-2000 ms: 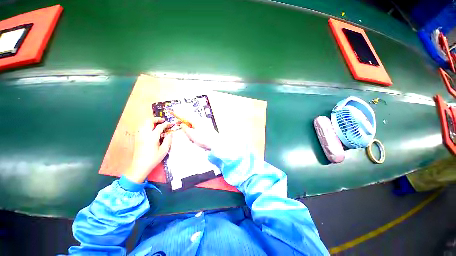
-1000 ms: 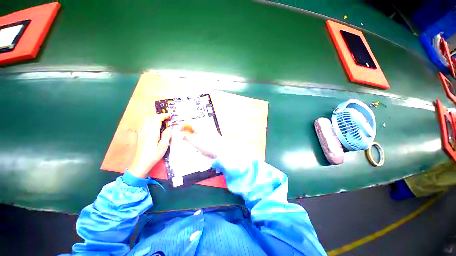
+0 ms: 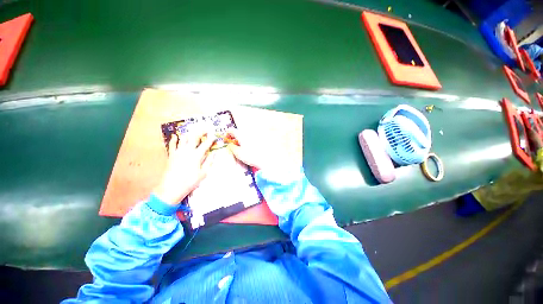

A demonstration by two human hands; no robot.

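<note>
An open-backed tablet (image 3: 223, 187) lies on an orange foam pad (image 3: 134, 160) in front of me. Its dark circuit board (image 3: 220, 122) is at the far end and its pale battery area at the near end. My left hand (image 3: 187, 163) lies on the tablet's left part, fingers spread over the board edge. My right hand (image 3: 244, 151) is at the right side, its fingertips around an orange hand tool (image 3: 231, 140) at the border of board and pale area. The tool is mostly hidden by the fingers, and glare washes out the detail.
To the right stand a light blue fan (image 3: 405, 135), a pinkish-grey case (image 3: 376, 157) and a tape roll (image 3: 433, 167). A black-faced tablet (image 3: 401, 45) lies on a foam tray at the back right. Another tray (image 3: 12, 50) is cut off at far left. A yellow sleeve (image 3: 515, 189) shows at right.
The view has shifted, so the bench things sit further left. My left hand has moved up across the board. My right fingers and the orange tool are nearer the board's edge.
</note>
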